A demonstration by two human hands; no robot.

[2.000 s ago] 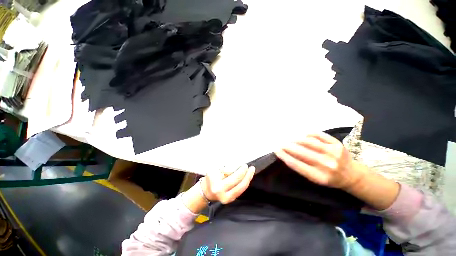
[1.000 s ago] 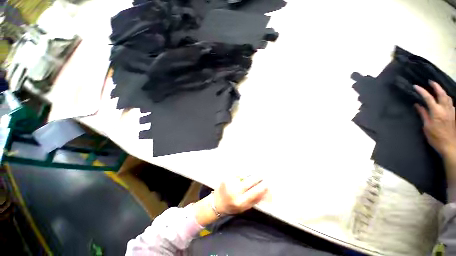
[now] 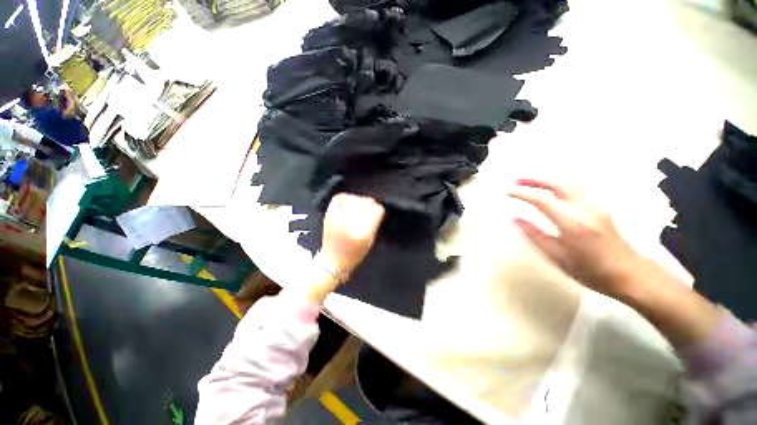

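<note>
A large crumpled pile of black panels (image 3: 398,274) with notched side edges lies on the white table in front of me. My left hand (image 3: 352,231) is on the near left part of the pile, fingers curled at the cloth; whether it pinches a panel cannot be made out. My right hand (image 3: 581,241) is over the white table between the two groups of panels, empty, with fingers apart and pointing left. More black panels (image 3: 720,220) lie flatter at the right edge of the picture, partly cut off.
Bundled pale parts (image 3: 170,116) and yellow stacks (image 3: 133,25) lie at the far left of the table (image 3: 498,332). A green metal frame (image 3: 141,267) with a white paper (image 3: 156,224) stands left. A cardboard box (image 3: 332,369) is below the edge. A person (image 3: 56,116) is far left.
My view has turned left. My left hand has moved from the table's near edge onto the left pile. My right hand has left the right-hand panels and moved left over the table.
</note>
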